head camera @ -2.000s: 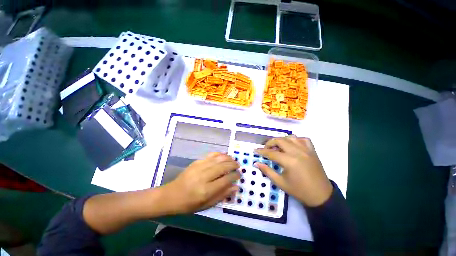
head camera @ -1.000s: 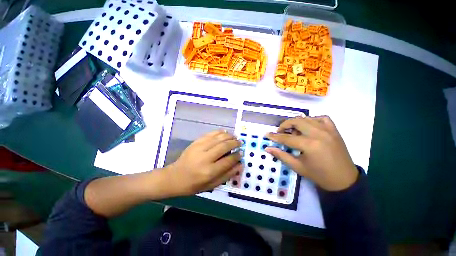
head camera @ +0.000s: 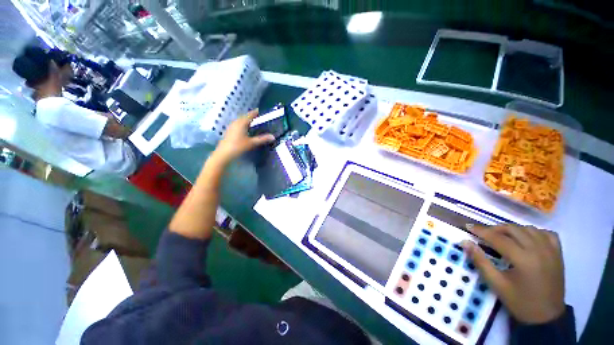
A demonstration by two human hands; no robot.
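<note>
The white front housing (head camera: 369,275) lies in front of me, with a large grey-brown panel (head camera: 377,209) at left. A white rubber keypad (head camera: 441,279) with black dots sits in its right part, over light-blue keys. My right hand (head camera: 522,266) is over the keypad's upper right, thumb and fingers apart, covering part of the keys and narrow window. My left hand (head camera: 237,139) reaches to the board stack (head camera: 286,165), its thumb and fingers at the left edge of the upper dark board with a white strip (head camera: 269,120); whether it grips the board is unclear.
Two clear tubs of orange keycaps (head camera: 425,141) (head camera: 525,165) stand behind the housing. Spare keypads (head camera: 331,101) and a bagged keypad bundle (head camera: 225,91) lie at far left. An empty housing frame (head camera: 498,64) lies at the far side. Another person (head camera: 81,128) sits at far left.
My left hand has left the keypad and moved left to the board stack. My right hand stays at the keypad. The view has turned left, bringing another person into sight.
</note>
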